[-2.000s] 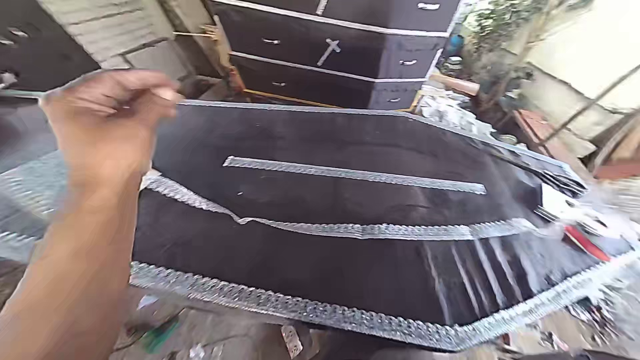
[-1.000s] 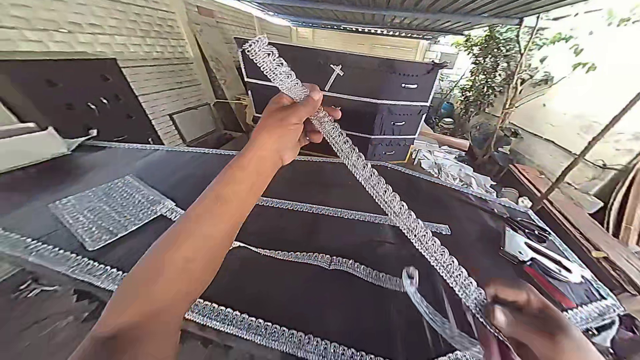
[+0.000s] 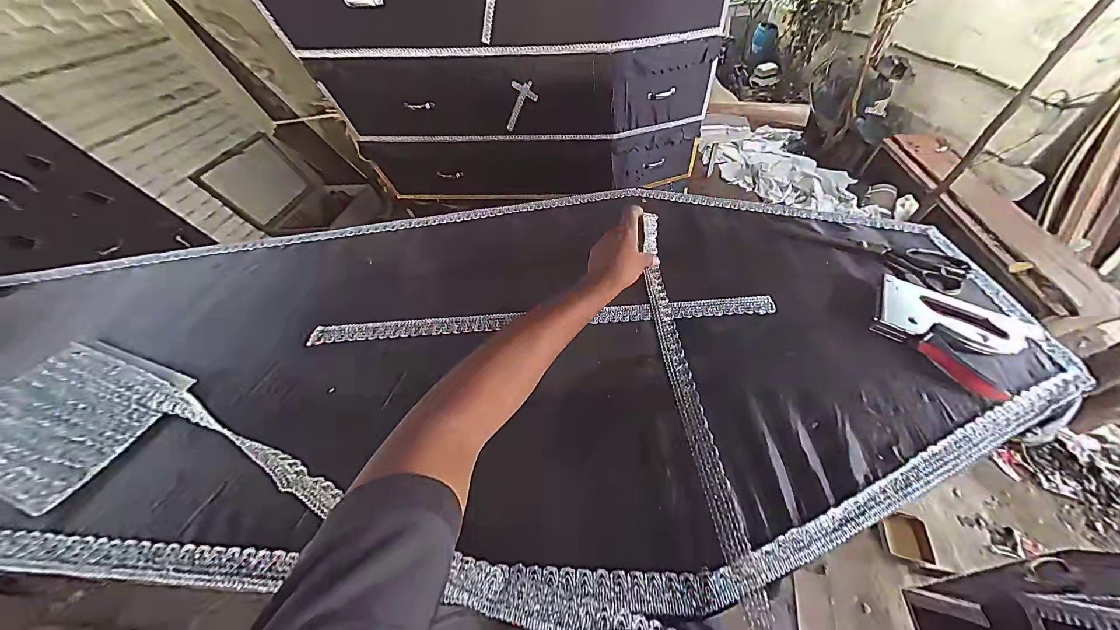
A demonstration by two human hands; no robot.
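My left hand (image 3: pixel 621 254) reaches to the far side of the black coffin lid (image 3: pixel 560 455), its fingers and thumb on the end of a silver braided trim strip (image 3: pixel 687 394). The strip runs down toward the near edge, across a shorter silver trim strip (image 3: pixel 420 327) lying lengthwise; its lower end is blurred over the border. My right hand is out of view. At the left lies a flat bundle of silver trim (image 3: pixel 79 420), a twisted length (image 3: pixel 271 459) leading from it behind my arm. A staple gun (image 3: pixel 954 319) with a red handle and dark-handled scissors (image 3: pixel 932 267) lie at the right.
Stacked black coffins (image 3: pixel 490 105) with silver trim, handles and a cross stand beyond the lid. White crumpled sheeting (image 3: pixel 779 166) and wooden boards (image 3: pixel 1006 210) are at the back right. Debris (image 3: pixel 1006 525) covers the ground at the lower right.
The trim strip, held up between both hands a second ago, now lies across the lid. My left hand has moved down to the lid's far side; my right hand has left the view.
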